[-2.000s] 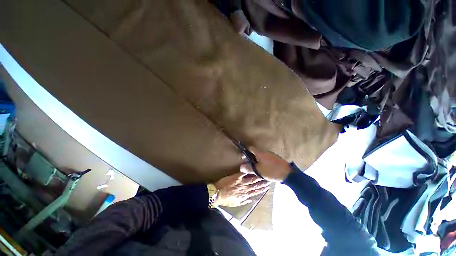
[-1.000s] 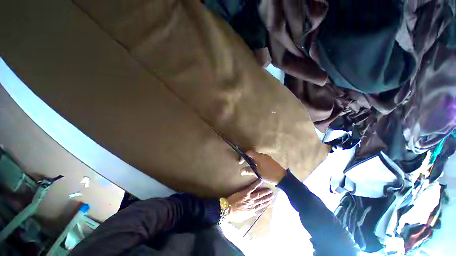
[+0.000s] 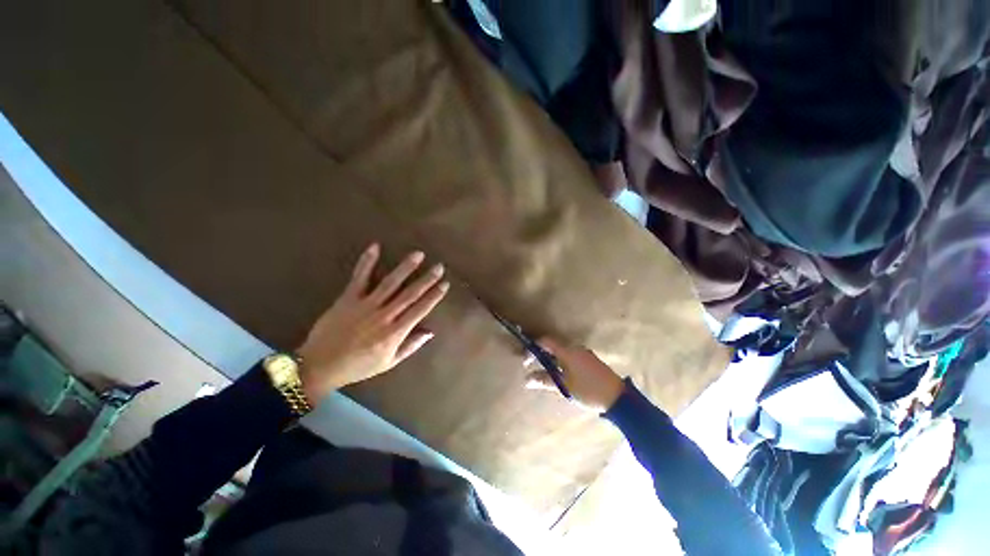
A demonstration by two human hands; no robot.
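Brown cloth lies over the white table, with soft folds on its upper right part and a thin dark line running diagonally across it. My right hand holds the dark handles of the shears. Their blades point up and left along the line. My left hand, with a gold watch on the wrist, lies flat on the cloth left of the shears, fingers spread and empty.
A heap of dark green and maroon-brown cloth lies behind the work on the right. Bundled black and grey-white pieces lie at the lower right. The white table edge curves along the left, with a green metal frame beyond it.
My left hand has moved from beside my right hand, up and left onto the cloth, and its fingers are spread. My right hand still holds the shears in nearly the same place.
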